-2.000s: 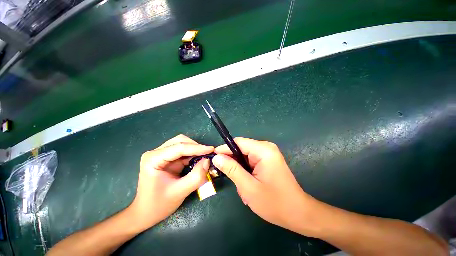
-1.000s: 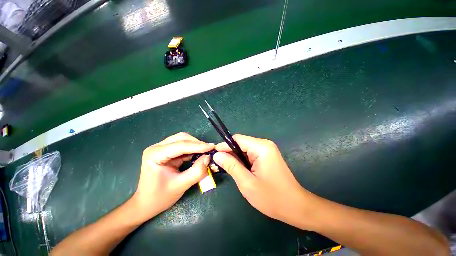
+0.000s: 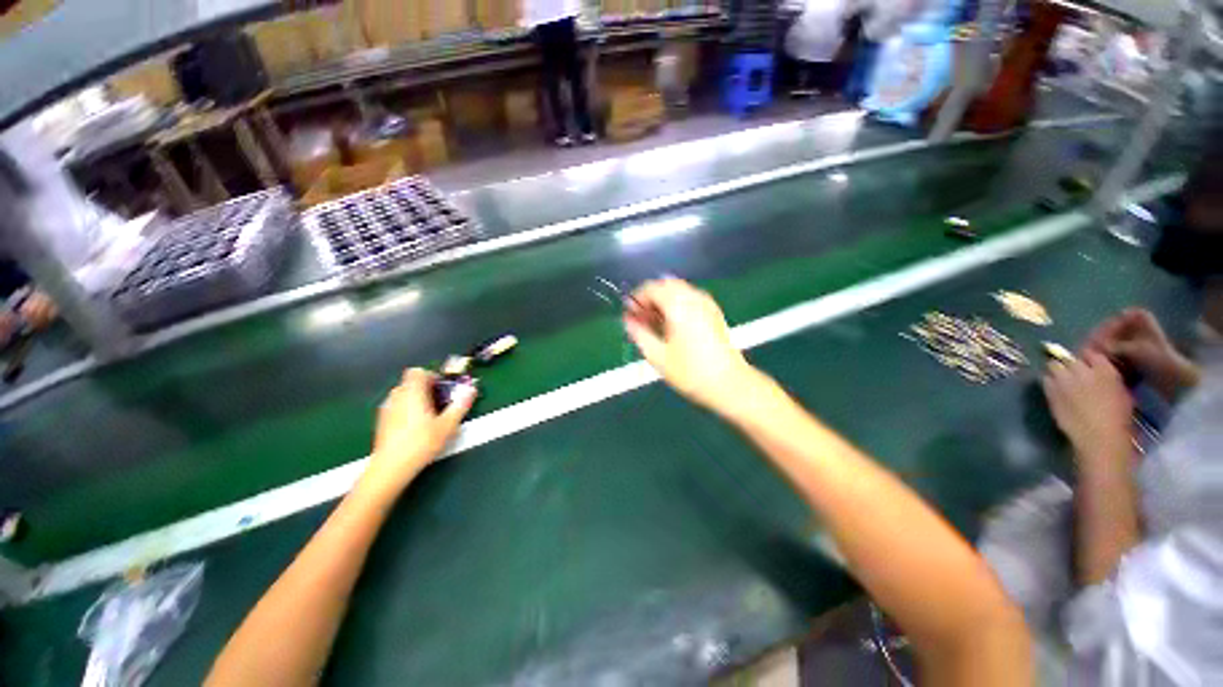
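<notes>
My left hand [image 3: 419,427] is over the near edge of the green belt, its fingers around a black electronic unit [image 3: 451,391]. A pale battery [image 3: 457,364] shows just beyond the fingertips. Another black unit with a pale top [image 3: 495,348] lies on the belt close beside it. My right hand [image 3: 681,336] is raised over the belt to the right, blurred, with the tweezers [image 3: 609,290] held in it, their thin tips pointing left. Much of the tweezers is hidden by the fingers.
A white edge strip [image 3: 551,404] separates bench and belt. A clear bag [image 3: 142,620] lies far left. Trays with pockets [image 3: 389,226] stand across the belt. At right are a neighbouring person's hands [image 3: 1093,381], a pile of small dark parts [image 3: 968,346] and a smaller yellowish pile [image 3: 1023,307].
The view has lifted to show the far side. My hands have moved apart and forward over the belt, the left with the unit, the right with the tweezers.
</notes>
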